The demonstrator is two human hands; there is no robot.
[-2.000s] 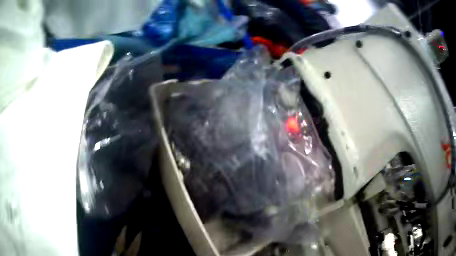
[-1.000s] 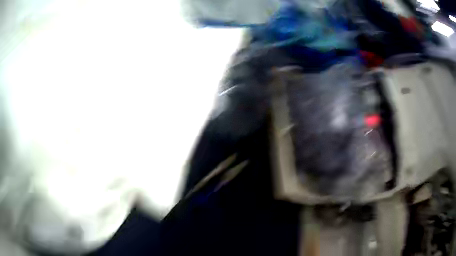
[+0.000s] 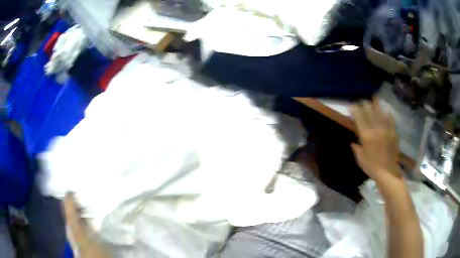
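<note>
A large white garment pile (image 3: 176, 146) fills the left and middle of the view, beside and partly over my lap. My left hand (image 3: 79, 227) is at the pile's lower left edge, blurred and cut off by the bottom of the frame; its grip is hidden by the cloth. My right hand (image 3: 374, 132) is over the brown table edge (image 3: 328, 112), palm down with fingers extended, and holds nothing visible. A white lap garment (image 3: 393, 221) hangs at the lower right, partly behind my right forearm.
A second white garment stack (image 3: 247, 30) lies on dark cloth (image 3: 292, 70) at the top. Machine parts (image 3: 428, 85) and a silver plate (image 3: 436, 156) are at the right. Blue cloth or bags (image 3: 50, 111) are at the left. Grey striped clothing (image 3: 277, 239) shows on my lap.
The view has swung from the machine's side and its plastic-covered part to the lap, the large pile and the table edge. Both hands have come into view.
</note>
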